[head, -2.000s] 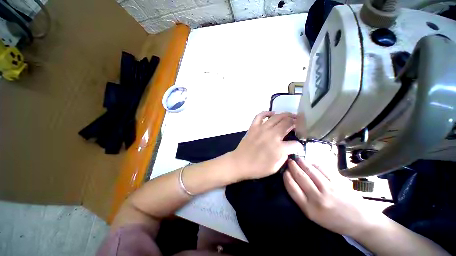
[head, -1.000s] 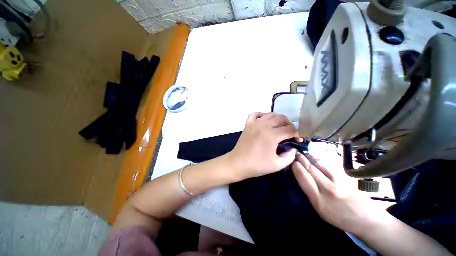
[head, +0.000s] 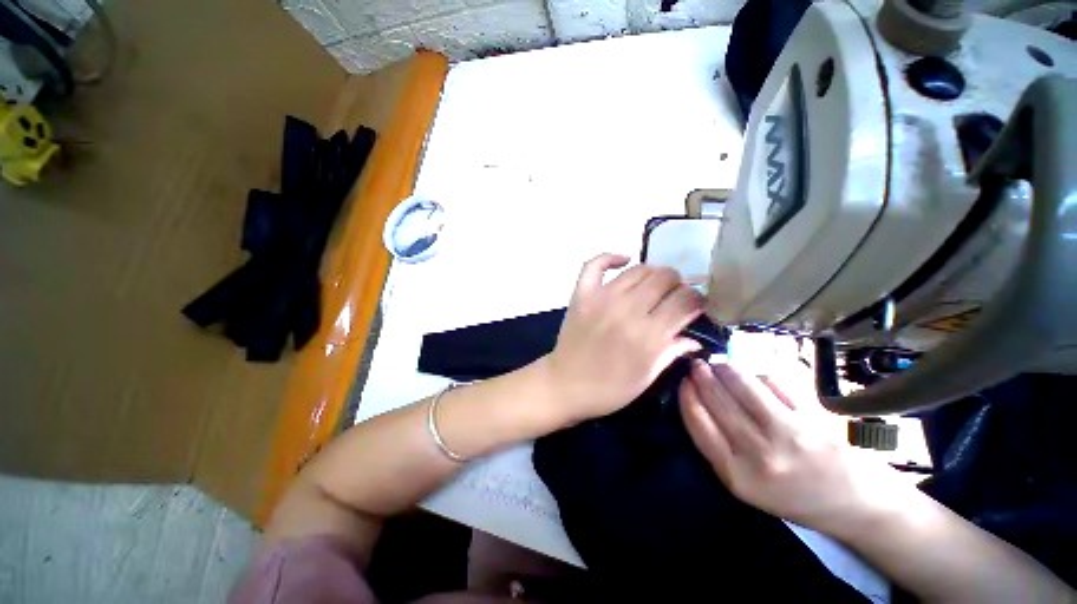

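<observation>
My left hand [head: 620,336] holds black fabric at the sewing machine's needle area, thumb and fingers on the cloth. My right hand [head: 768,442] lies just to the right with its fingertips on the same fabric, close to my left fingertips. A narrow black band strip [head: 490,345] reaches out leftward from under my left hand. The black garment body [head: 661,496] hangs below both hands over the table's front edge. The off-white sewing machine head [head: 815,177] stands above my fingertips. The needle and presser foot are mostly hidden behind the head and fingers.
A crossed bundle of black strips [head: 281,242] lies on the brown cardboard [head: 118,295] at the left. A white-blue ring [head: 413,229] sits near the orange table edge [head: 343,342]. A knurled screw [head: 874,434] and more dark fabric [head: 1004,454] are at the right. A white brick wall stands behind.
My left fingers have shifted and flattened over the fabric. The dark fold between my hands has moved a little. My right hand has moved slightly. The machine head sits slightly farther right in the picture.
</observation>
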